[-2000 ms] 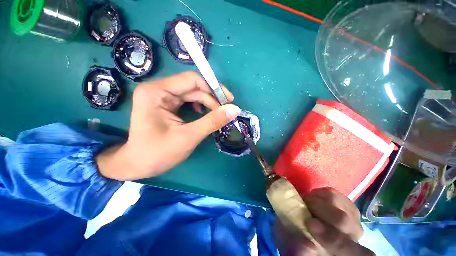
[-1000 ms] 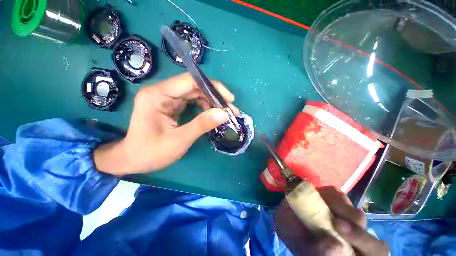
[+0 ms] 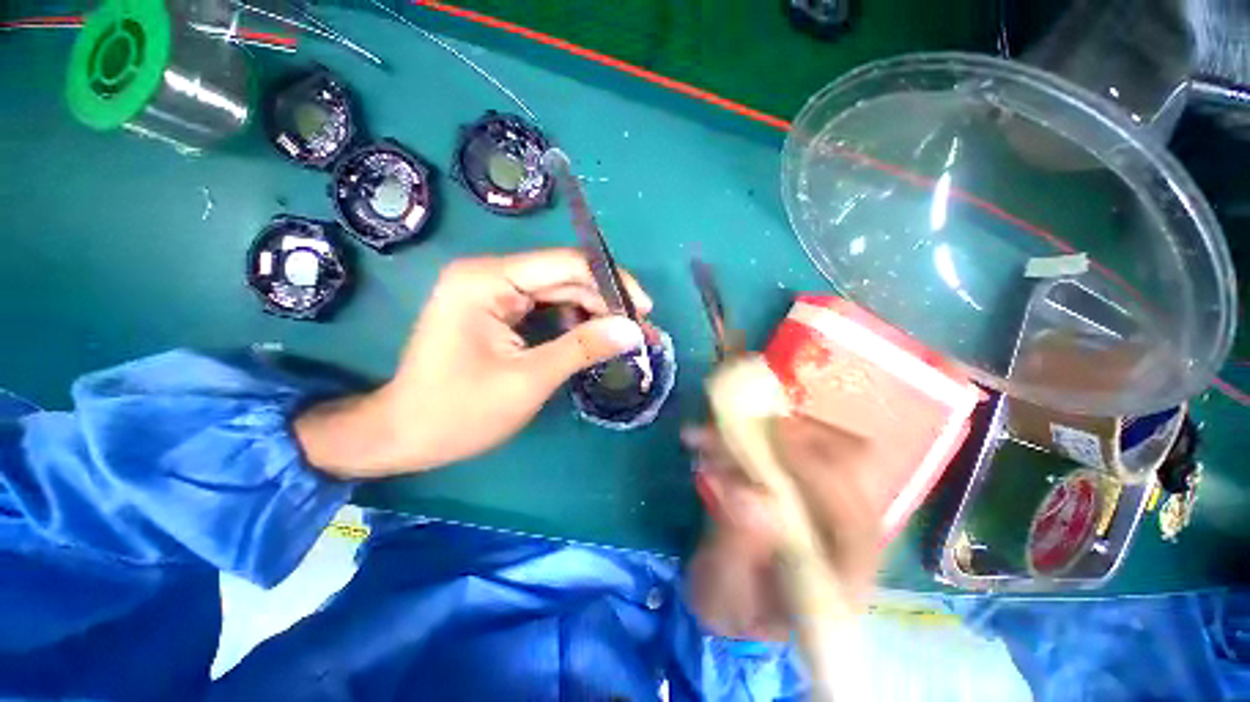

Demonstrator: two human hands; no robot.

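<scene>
My left hand (image 3: 466, 364) grips slim metal tweezers (image 3: 594, 236), their tips inside a round black housing (image 3: 617, 384) with a whitish uneven rim. My right hand (image 3: 775, 514), blurred, holds a soldering iron by its cream handle (image 3: 754, 418). The iron's dark shaft points up, right of the housing and apart from it. Part of the right hand overlaps the red sponge block (image 3: 877, 391) with white tape bands. Whether a small part is at the tweezer tips cannot be told.
Several black round units (image 3: 381, 192) lie on the green mat beyond my left hand. A solder spool with green flange (image 3: 121, 62) is at upper left. A clear plastic funnel (image 3: 946, 206) hangs at right, over part of a tray (image 3: 960, 555) with tape rolls (image 3: 1072, 524).
The iron has moved from the housing toward the sponge, then up and left, now pointing up. The tweezers stay at the housing. The camera view has shifted, showing more of the funnel.
</scene>
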